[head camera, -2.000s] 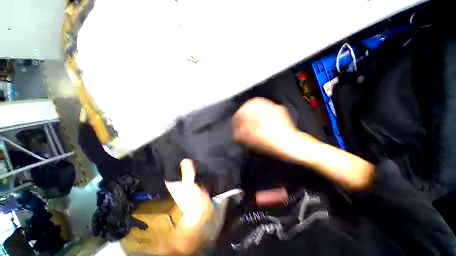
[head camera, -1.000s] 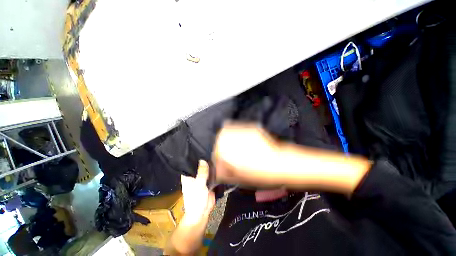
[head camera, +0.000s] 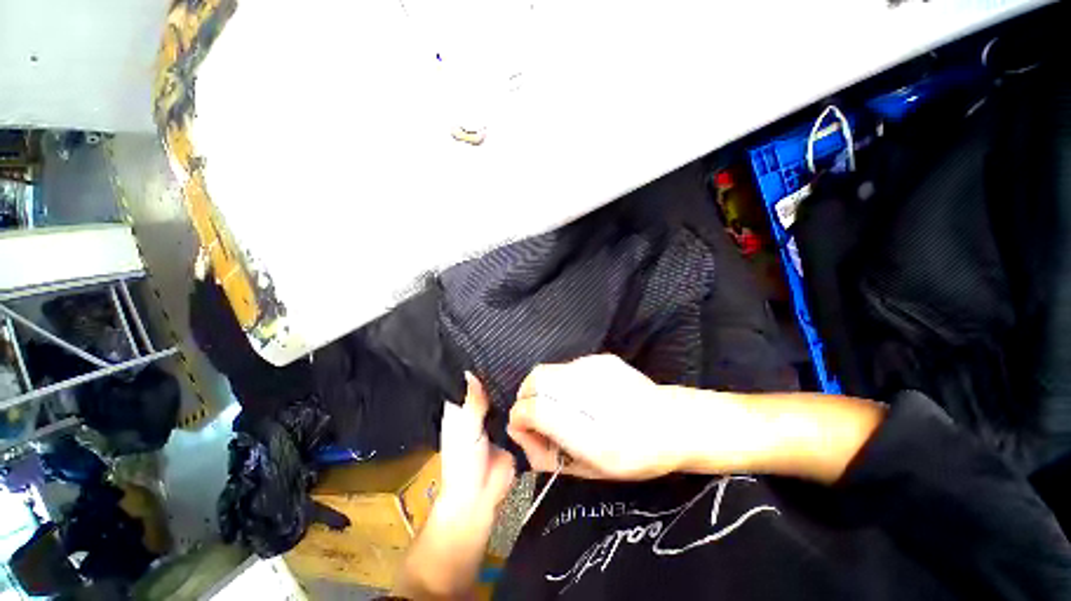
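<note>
A black garment (head camera: 540, 299) with a ribbed grey-black surface hangs over my lap, below the front edge of the white table. My left hand (head camera: 470, 470) holds its edge, thumb up. My right hand (head camera: 593, 417) is close beside it, fingers pinched on the same garment edge. A thin white cord or strand (head camera: 543, 498) hangs below my right fingers. Whether a small tool is in my fingertips cannot be told.
The white table (head camera: 352, 153) has a worn, taped left edge and a small pale scrap on top. A blue crate (head camera: 778, 188) with black garments (head camera: 951, 258) and a white cord loop stands at the right. A cardboard box (head camera: 352, 517) and black plastic bag (head camera: 264, 481) lie lower left.
My right hand has come down and left from the table edge to my left hand. The garment's ribbed side now shows more widely. The white strand has come into view below my fingers.
</note>
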